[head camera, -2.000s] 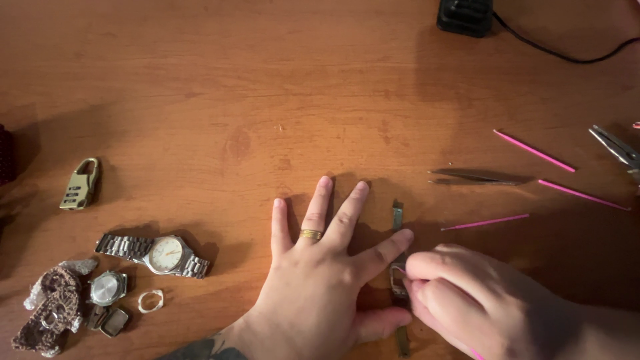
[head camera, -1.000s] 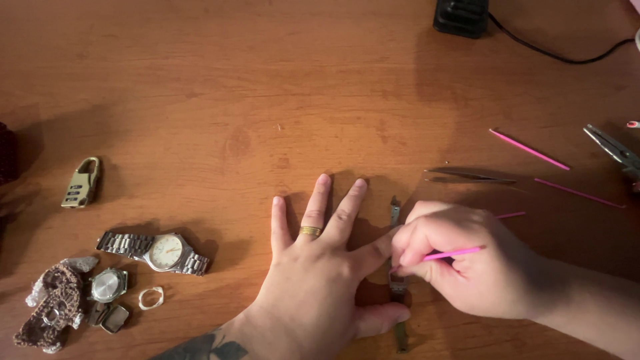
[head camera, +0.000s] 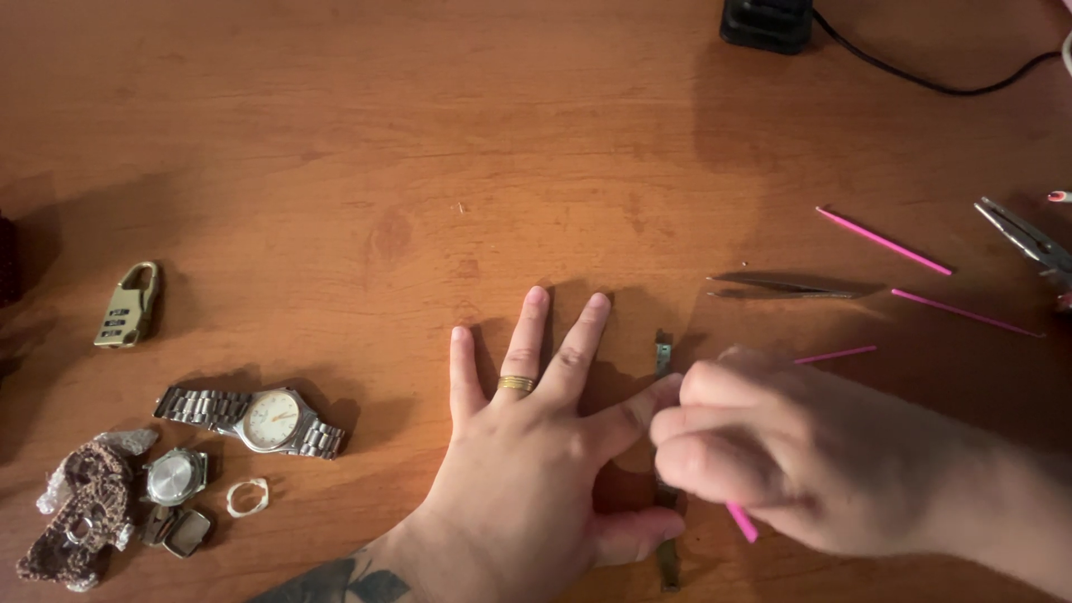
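My left hand [head camera: 536, 452] lies flat, palm down, on the wooden table, fingers spread, with a gold ring on one finger. Its index finger and thumb rest at a narrow metal watch band [head camera: 667, 553] that runs up and down beside them. My right hand [head camera: 754, 444] is closed around a pink stick [head camera: 742, 523] over the middle of the band, and hides that part. Whether the stick's tip touches the band cannot be seen. Just above my right hand lie metal tweezers [head camera: 783, 288] and another thin pink stick [head camera: 837, 355].
Two more pink sticks [head camera: 883, 240] and pliers [head camera: 1026, 239] lie at the right. A black device [head camera: 766, 23] with a cord is at the top. At left are a combination padlock [head camera: 126, 310], a wristwatch [head camera: 272, 420], a watch case [head camera: 176, 477], a pale ring-shaped part [head camera: 248, 497] and a crocheted piece [head camera: 79, 519].
The pink stick in my right hand pointed right and up a second ago; now it points down from the fist. My left hand has stayed spread in place.
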